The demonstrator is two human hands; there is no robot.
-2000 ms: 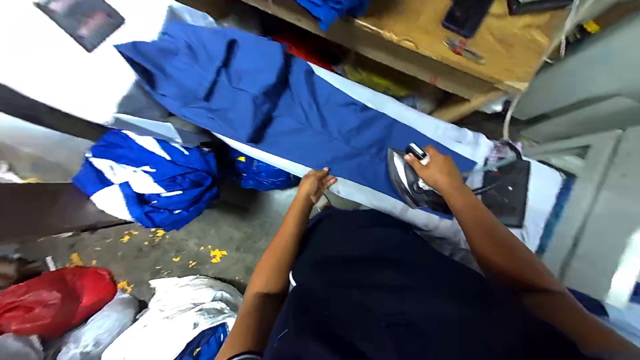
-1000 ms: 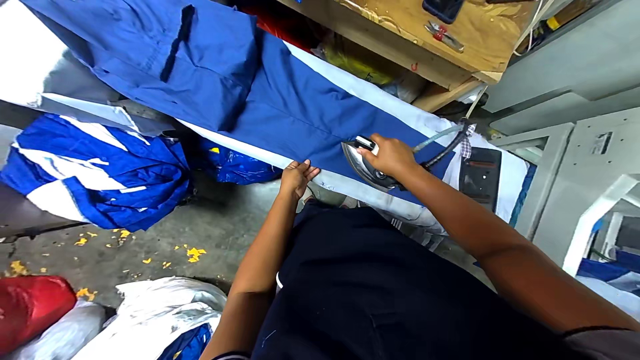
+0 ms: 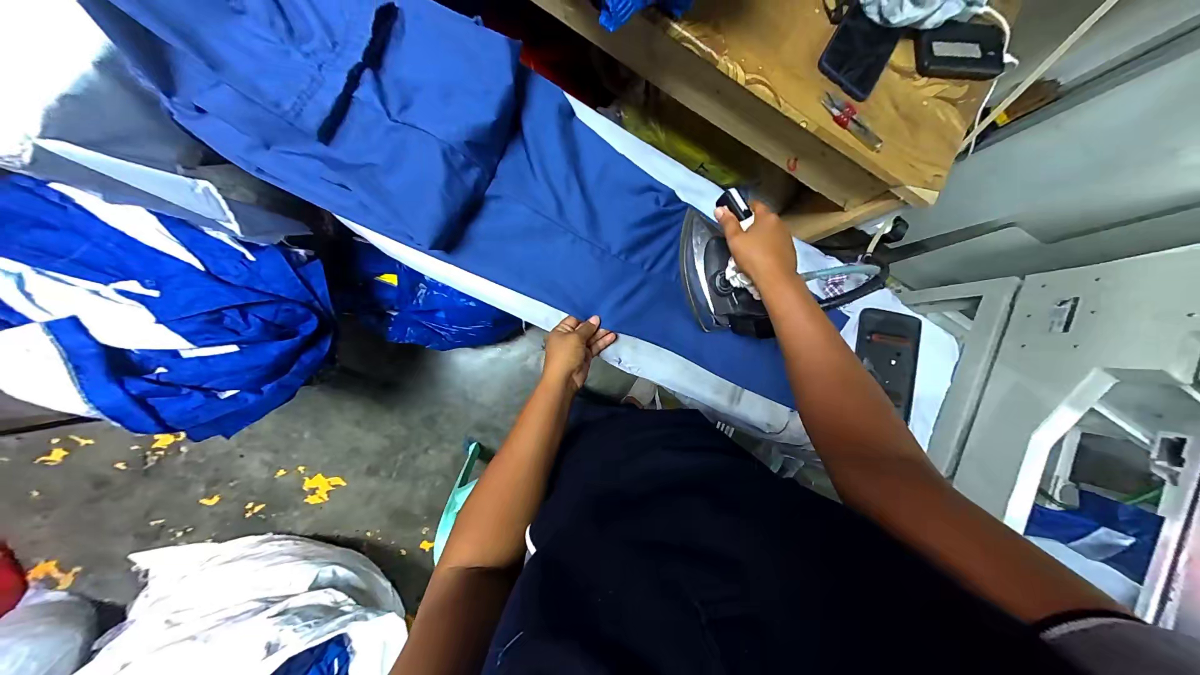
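A blue garment lies lengthwise over a white-covered ironing board. My right hand is closed round the handle of a steam iron, whose soleplate rests on the cloth toward the garment's right end. My left hand is at the near edge of the board, thumb and fingers on the garment's edge; whether they pinch the cloth is unclear. A dark iron rest sits at the board's right end, with the iron's hose and cord beside it.
Behind the board, a wooden table holds a phone, red-handled snips and a black device. Bundled blue-and-white cloth hangs at left. A white sack is on the floor. Grey metal frames stand at right.
Over the last second the iron in my right hand has moved toward the board's far edge. My left hand remains at the near edge. The view has shifted.
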